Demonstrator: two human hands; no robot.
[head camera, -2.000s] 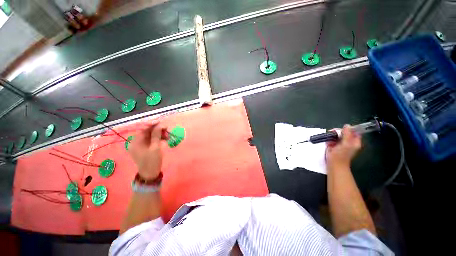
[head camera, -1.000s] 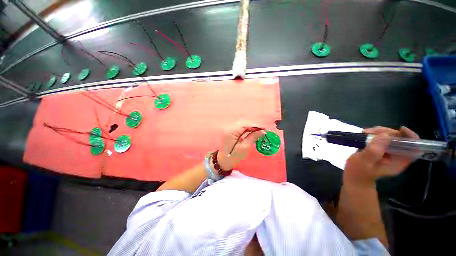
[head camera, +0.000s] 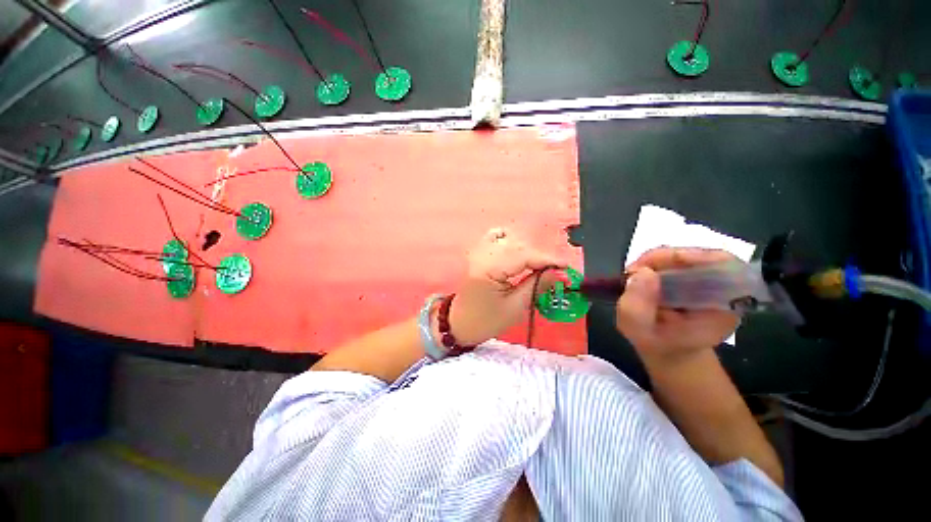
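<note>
A green round circuit board (head camera: 562, 303) with thin lead wires lies at the right edge of the red sheet (head camera: 408, 235). My left hand (head camera: 500, 291) is at its left side, fingers closed on its lead wires. My right hand (head camera: 679, 301) grips a dispensing syringe (head camera: 715, 285), a clear barrel with a dark front end, held nearly level. The dark front end reaches the board's right side; whether the tip touches is too blurred to tell. A white paper (head camera: 679, 232) lies partly hidden under my right hand and the syringe.
Several green boards (head camera: 254, 220) with wires lie on the sheet's left part. More boards (head camera: 393, 84) line the dark belt behind a metal rail. A pale stick (head camera: 490, 61) crosses the belt. A blue bin (head camera: 909, 153) is at the right edge. An air hose (head camera: 893, 289) trails right from the syringe.
My left hand has brought the board from the sheet's middle to its right edge. My right hand has moved the syringe left, from over the white paper to the board.
</note>
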